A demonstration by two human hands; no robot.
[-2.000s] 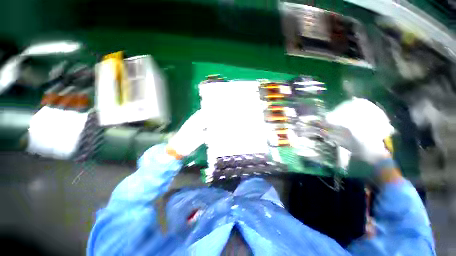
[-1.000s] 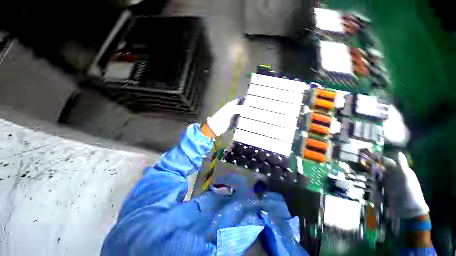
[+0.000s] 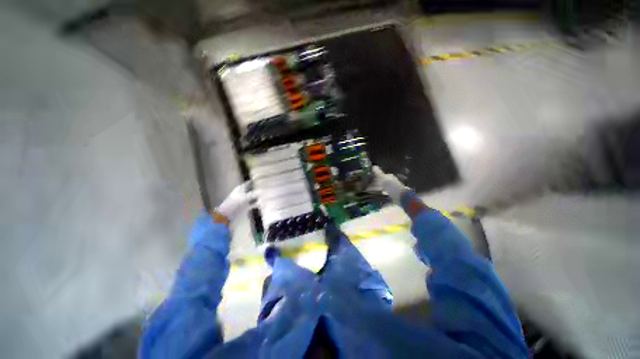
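A large green power circuit board (image 3: 333, 210) is held between my two white-gloved hands, low in front of my body. It carries white flat bars (image 3: 282, 184) on its left, three orange coils (image 3: 321, 173) in a row, and black capacitors (image 3: 296, 226) at its near edge. My left hand (image 3: 237, 201) grips the left edge. My right hand (image 3: 387, 185) grips the right edge. The fingertips are partly hidden and the picture is blurred.
A black tray or stack top (image 3: 393, 105) lies ahead, its right part dark. A second similar circuit board (image 3: 309, 112) lies on its left part. Yellow-black tape (image 3: 491, 51) marks the pale floor (image 3: 561, 231) beyond and nearer me.
The view has swung from the green bench to the black tray. The board has moved along in both my hands and now shows over the tray's near part. My right hand grips its right edge.
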